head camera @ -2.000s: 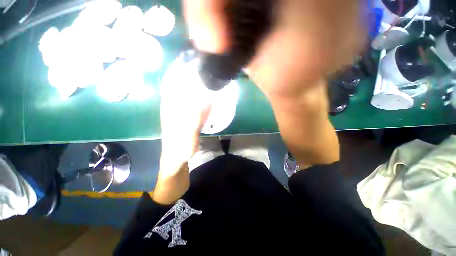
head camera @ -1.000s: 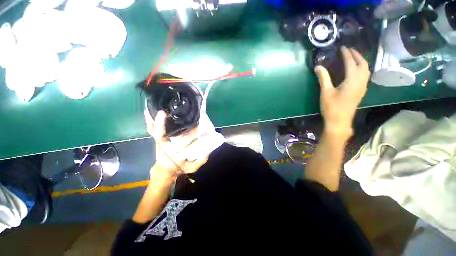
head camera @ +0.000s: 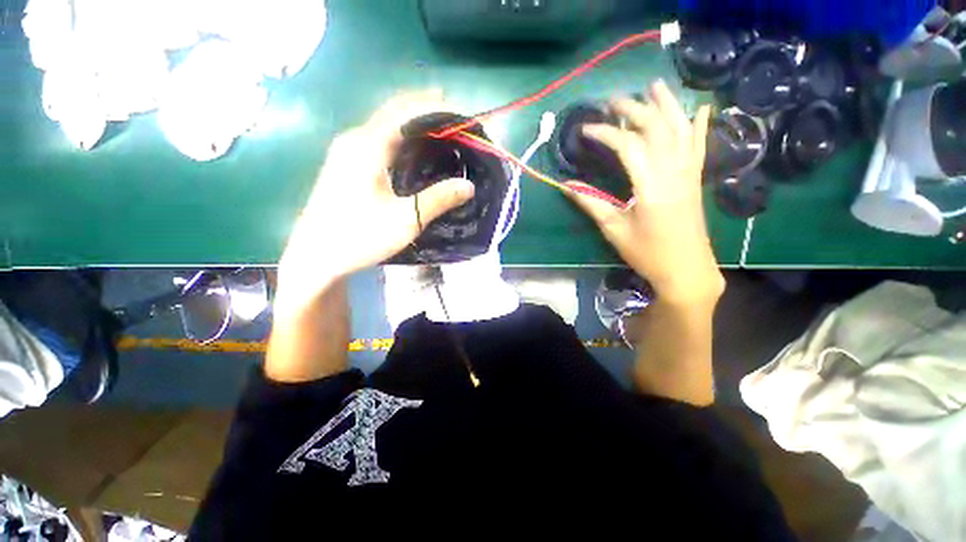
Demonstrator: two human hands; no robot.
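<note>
My left hand (head camera: 365, 201) grips a black round body (head camera: 450, 196), its thumb across the face. The body sits in a white housing (head camera: 455, 296) whose wide end is near my shirt. Red and yellow wire leads (head camera: 551, 90) spread right from the body; one ends in a small white plug. A pale cable (head camera: 514, 196) curves beside it. My right hand (head camera: 651, 191) is just right of the body, its fingers around a black round cap (head camera: 583, 138) close over the green bench. A wire lead reaches its thumb. The fingers partly hide the cap.
Glaring white covers (head camera: 212, 106) are piled at the left. Several black round caps (head camera: 810, 138) lie at the right below a blue bin (head camera: 826, 16). A part-built white unit (head camera: 900, 180) stands further right. A dark box (head camera: 519, 26) is at the back. A neighbour's pale clothing (head camera: 858, 392) shows lower right.
The powered screwdriver seen earliest is out of view. My right hand has moved from the black cap pile to beside the black body with a cap. My left hand still holds the unit.
</note>
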